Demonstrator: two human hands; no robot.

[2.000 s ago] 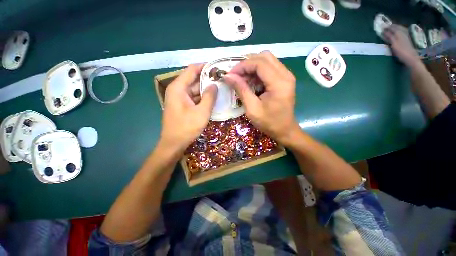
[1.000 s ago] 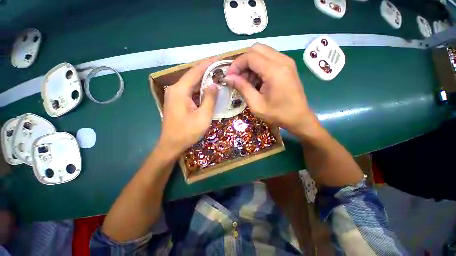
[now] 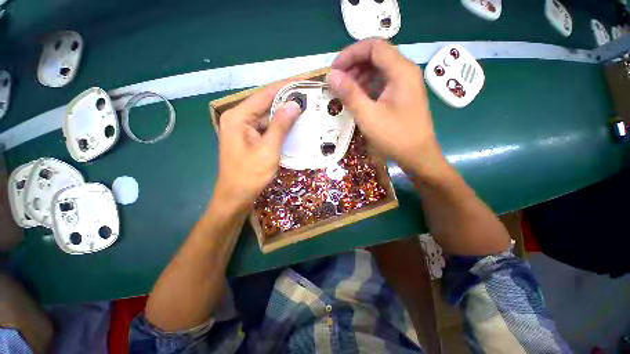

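A white housing (image 3: 311, 135) is held over the parts box (image 3: 331, 223), with its openings facing up. My left hand (image 3: 252, 145) grips its left side, the thumb at the upper left opening. My right hand (image 3: 387, 104) is at the housing's upper right edge, thumb and index finger close together; whether a small piece is between them cannot be told. Copper-coloured metal inserts (image 3: 304, 200) lie loose in the box below the housing.
Stacked housings (image 3: 86, 218) lie at left beside a white disc (image 3: 126, 189), another housing (image 3: 91, 124) and a loose ring (image 3: 148, 117). A fitted housing (image 3: 470, 72) lies right of the box. A pale strip (image 3: 228, 76) crosses the bench. Another person's arm (image 3: 21, 304) shows lower left.
My right hand has moved up and right from the upper left opening, uncovering more of the housing. The left thumb is now at that opening. Housings beyond the strip have shifted right.
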